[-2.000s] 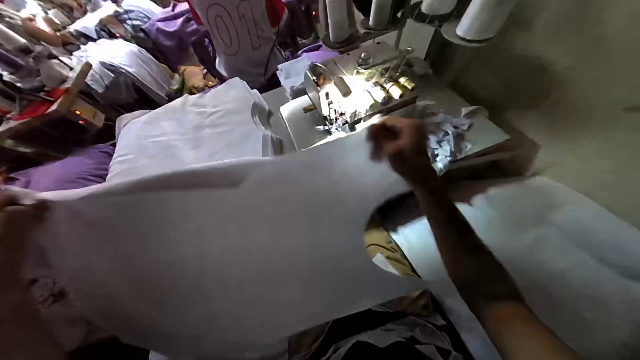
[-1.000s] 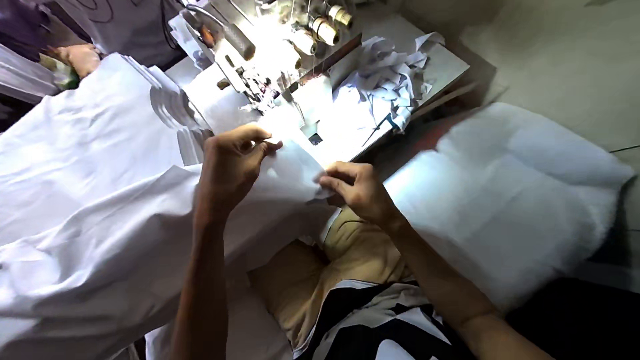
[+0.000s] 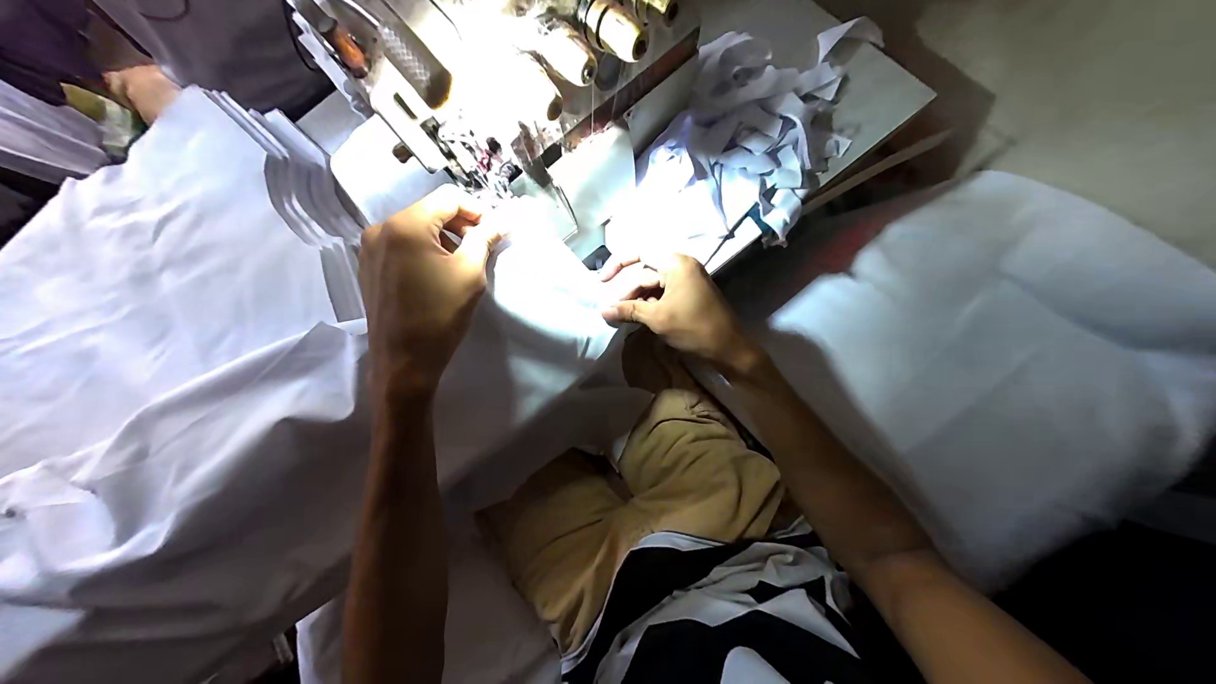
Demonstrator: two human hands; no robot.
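Note:
A white fabric piece (image 3: 541, 294) lies across the front of a brightly lit sewing machine (image 3: 513, 76) and drapes toward my lap. My left hand (image 3: 427, 275) pinches its edge close to the needle and presser foot area (image 3: 484, 171). With thumb and fingers, my right hand (image 3: 674, 304) grips the same fabric's edge farther right, near the table's front edge. Glare hides the exact seam and the fingertips' contact. Left of the machine, a stack of white cut fabric pieces (image 3: 313, 209) shows curved, layered edges.
White fabric scraps (image 3: 750, 133) are heaped on the table (image 3: 883, 85) right of the machine. Thread cones (image 3: 613, 28) stand at its top. More white cloth (image 3: 1026, 361) bulges at the right. Another person's hand (image 3: 142, 90) shows at the upper left.
Two seconds ago my hands held the white piece spread wide; they have since come together at the machine. Since one second ago, both hands have stayed at the fabric's edge. The view has swung toward the machine.

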